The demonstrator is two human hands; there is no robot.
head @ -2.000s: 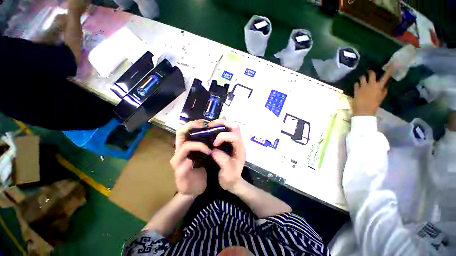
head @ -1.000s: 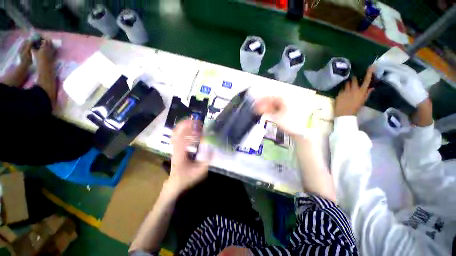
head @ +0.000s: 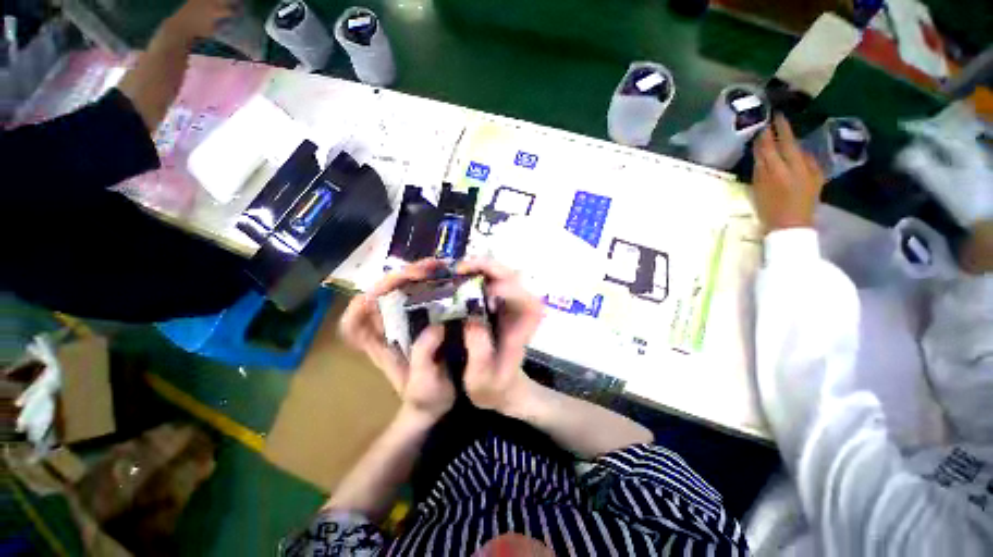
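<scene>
A palm-sized dark device or housing point(head: 438, 296) with a pale grey face or edge is held up over the bench's front edge. My left hand point(head: 394, 348) holds its left side and my right hand point(head: 503, 337) its right side, thumbs on the near face. The fingers hide much of it. Just beyond, a glossy black tray or carton point(head: 414, 226) with upright flaps and a blue strip inside is partly hidden by my hands. A blue label sheet or print point(head: 589, 217) and a dark frame-shaped outline point(head: 637, 269) lie flat to the right.
A larger black tray point(head: 338, 212) and a white crumpled piece point(head: 242, 147) stand at left. Bagged units point(head: 640, 103) stand beyond the bench point(head: 697, 397). A person's dark sleeve point(head: 82, 190) is at left; another's bare hand point(head: 786, 174) touches the bagged units at right.
A second ago my hands were apart with a blurred dark, flat object between them over the bench. Now both are together at the front edge around the device. The neighbour's hand has moved onto the bags.
</scene>
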